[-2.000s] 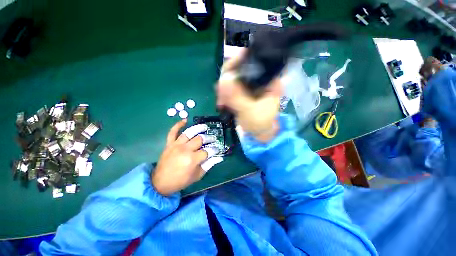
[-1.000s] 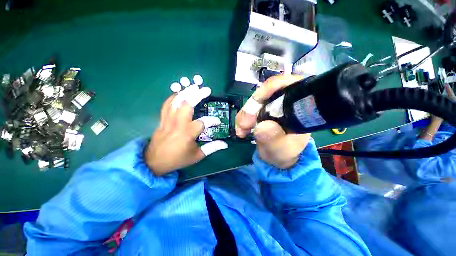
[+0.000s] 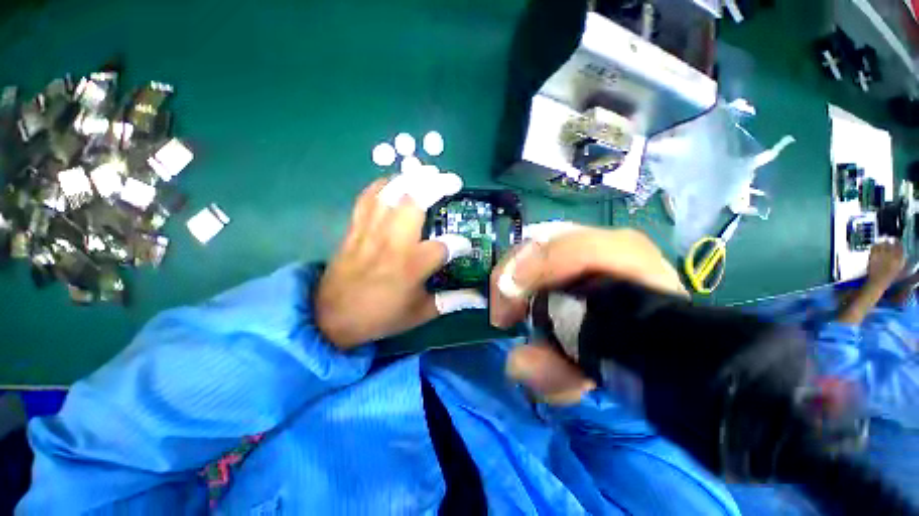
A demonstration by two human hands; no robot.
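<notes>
A square black housing (image 3: 511, 209) lies on the green mat with a green circuit board (image 3: 472, 234) inside it. My left hand (image 3: 381, 264), with white finger cots, holds the housing from its left side, fingertips on the board and rim. My right hand (image 3: 584, 287) is shut around the front of a black electric screwdriver (image 3: 695, 368), just right of the housing. The screwdriver is tilted, its rear toward the lower right and blurred. Its tip is hidden by my fingers.
White discs (image 3: 405, 144) lie above my left hand. A pile of metal-and-white modules (image 3: 106, 181) is at far left. A pale screw feeder (image 3: 630, 76) stands beyond the work. Right of it are a clear bag (image 3: 705, 186), yellow scissors (image 3: 705, 265) and a neighbour's hand (image 3: 885, 264).
The screwdriver's rear has swung down toward the lower right, and my right hand has turned with it. My left hand still holds the housing. The view has shifted, with the feeder appearing further right.
</notes>
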